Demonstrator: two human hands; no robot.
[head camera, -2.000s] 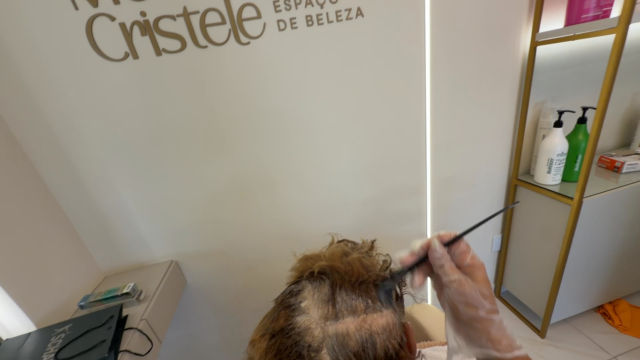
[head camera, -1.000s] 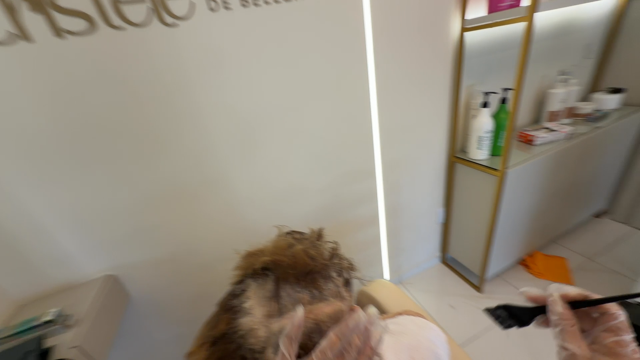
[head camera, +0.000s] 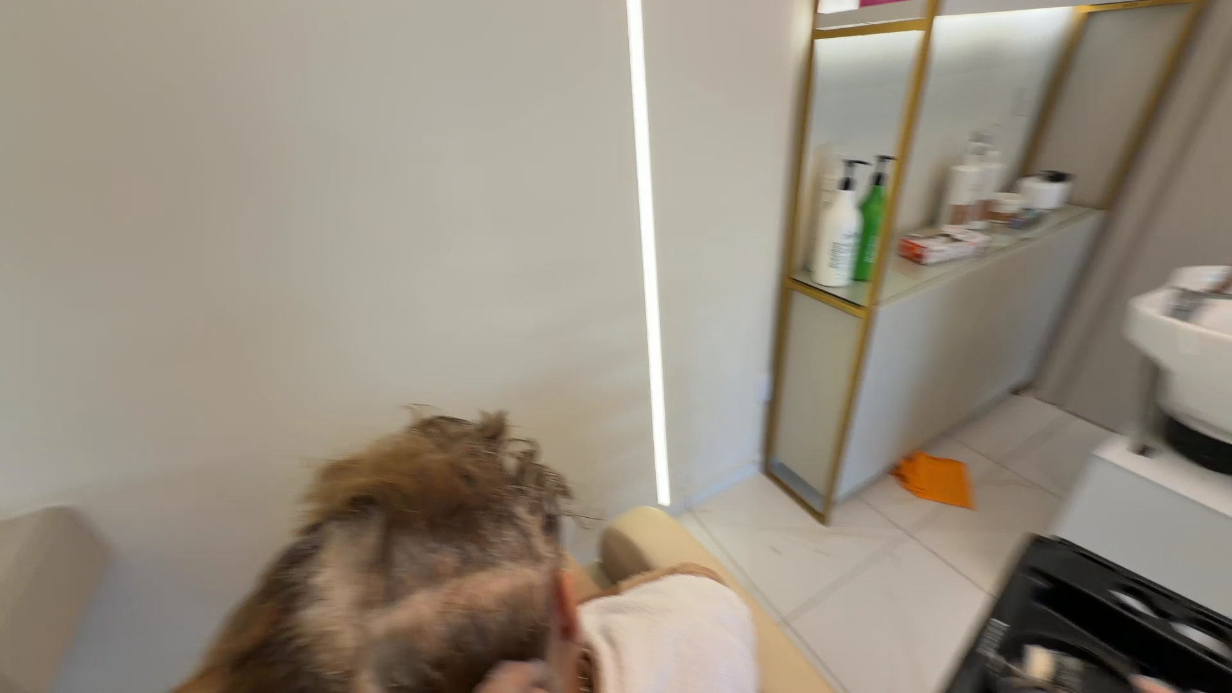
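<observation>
A seated person's head with parted, product-coated brown hair fills the lower left middle of the head view. Part of my left hand shows at the bottom edge, against the hair behind the person's ear; its fingers are mostly cut off. Only a sliver of my right hand is visible at the bottom, over a black plastic trolley tray. A blurred round bowl and some pale bristle-like thing lie in that tray. Whether my right hand holds the tint brush cannot be seen. A white towel covers the person's shoulder.
A beige chair stands under the person. Right of the wall's light strip, a gold-framed shelf holds pump bottles and boxes. An orange cloth lies on the tiled floor. A white wash basin stands at right.
My right hand, with the tint brush in it, moved from the hair out to the right, then down to the bottom edge. My left hand came onto the hair and is now lower. The view swung right.
</observation>
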